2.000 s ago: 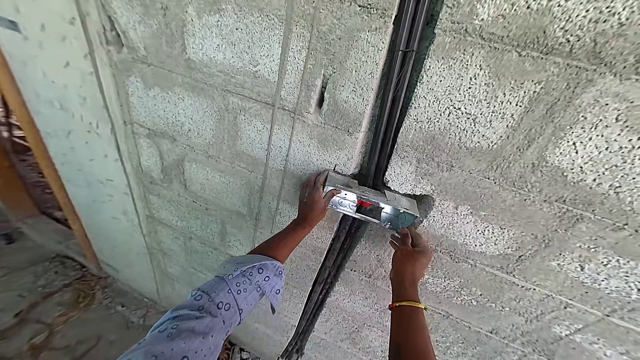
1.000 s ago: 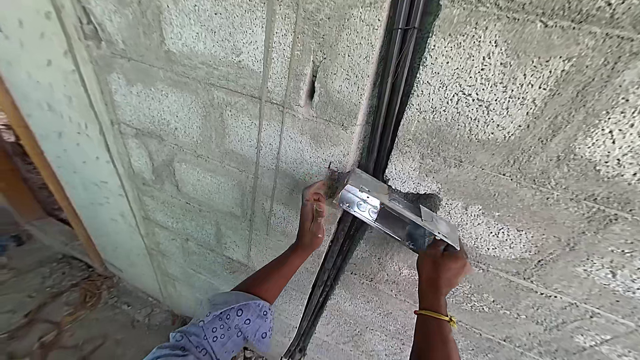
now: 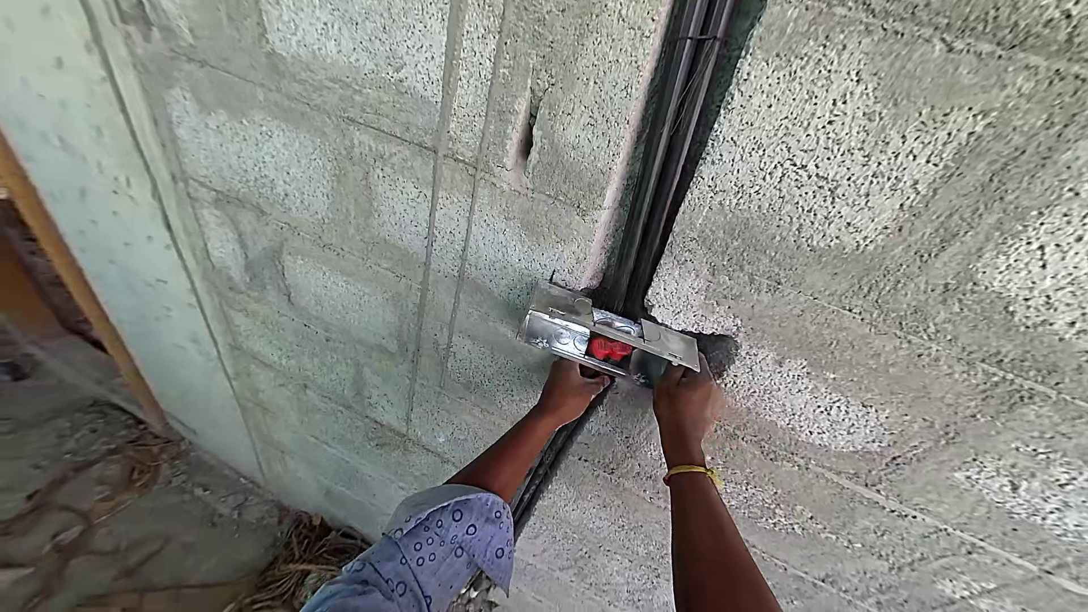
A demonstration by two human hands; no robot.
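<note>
A metal electrical back box (image 3: 557, 334) with a red part (image 3: 609, 347) inside lies across the chased groove in the block wall, slightly tilted down to the right. My left hand (image 3: 574, 392) is at its lower edge near the middle, with the fingertips hidden under the box. At the box's right end is my right hand (image 3: 683, 393), its fingers on the bottom corner. Dark conduits (image 3: 687, 76) run down the groove behind the box and come out below it beside my left forearm.
Rough concrete blockwork (image 3: 833, 153) surrounds the groove, with a slot-like hole (image 3: 529, 127) to the upper left. A pale smooth wall strip (image 3: 127, 229) and a wooden frame edge (image 3: 81, 289) stand at the left. Dry fibrous debris (image 3: 310, 557) lies on the floor below.
My left hand has moved from the box's left end to its underside near the middle. The box, farther out and more tilted a second ago, now sits across the groove.
</note>
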